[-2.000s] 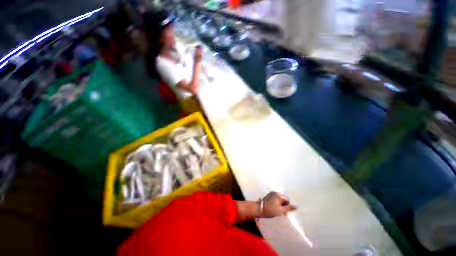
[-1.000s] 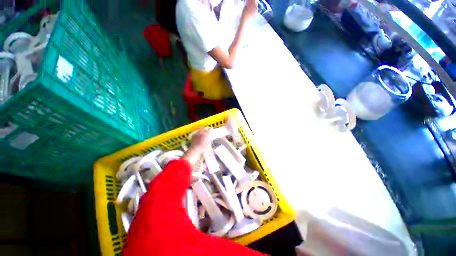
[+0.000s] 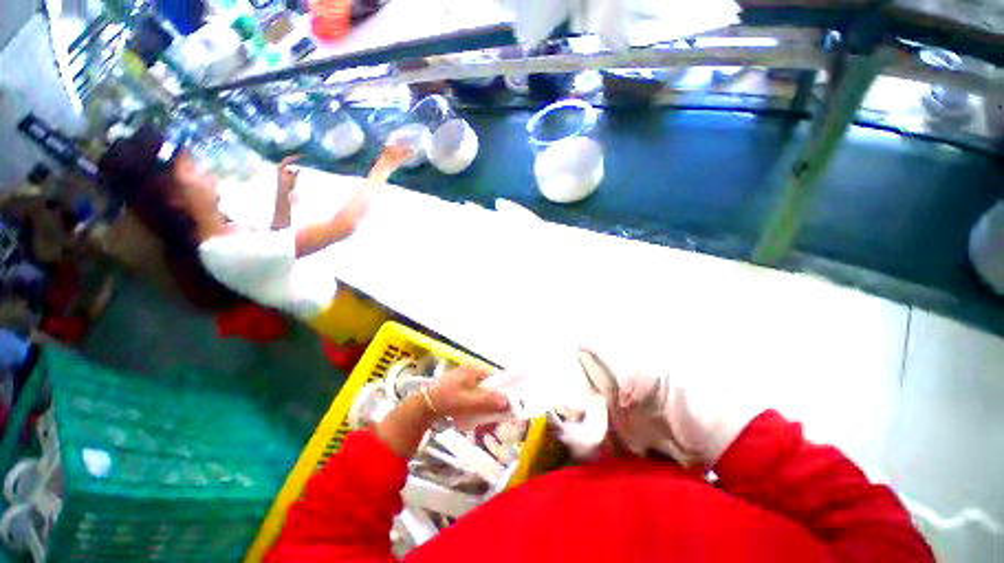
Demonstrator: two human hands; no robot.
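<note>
My left hand (image 3: 465, 398), with a bangle at the wrist, is closed on one end of a white moulded part (image 3: 537, 390) above the crate's corner. The part's other end is against a pinkish-white wiping cloth (image 3: 650, 401) by my lap at the bench edge. My right hand is hidden by this cloth; only the covered shape past the red sleeve shows, closed around the cloth. A yellow crate (image 3: 330, 451) at my left holds a pile of white stem-and-disc parts (image 3: 446, 495).
A green crate (image 3: 165, 451) with white parts stands at lower left. The white bench (image 3: 793, 330) runs across in front. Behind it, clear-topped jar units (image 3: 569, 165) stand on the dark green belt (image 3: 683, 165). A person (image 3: 259, 258) in a white top sits at the left, one hand at a jar.
The view has swung towards the bench. My left hand has come out of the yellow crate with a white part, which now meets the cloth. The co-worker's arm now reaches to the belt.
</note>
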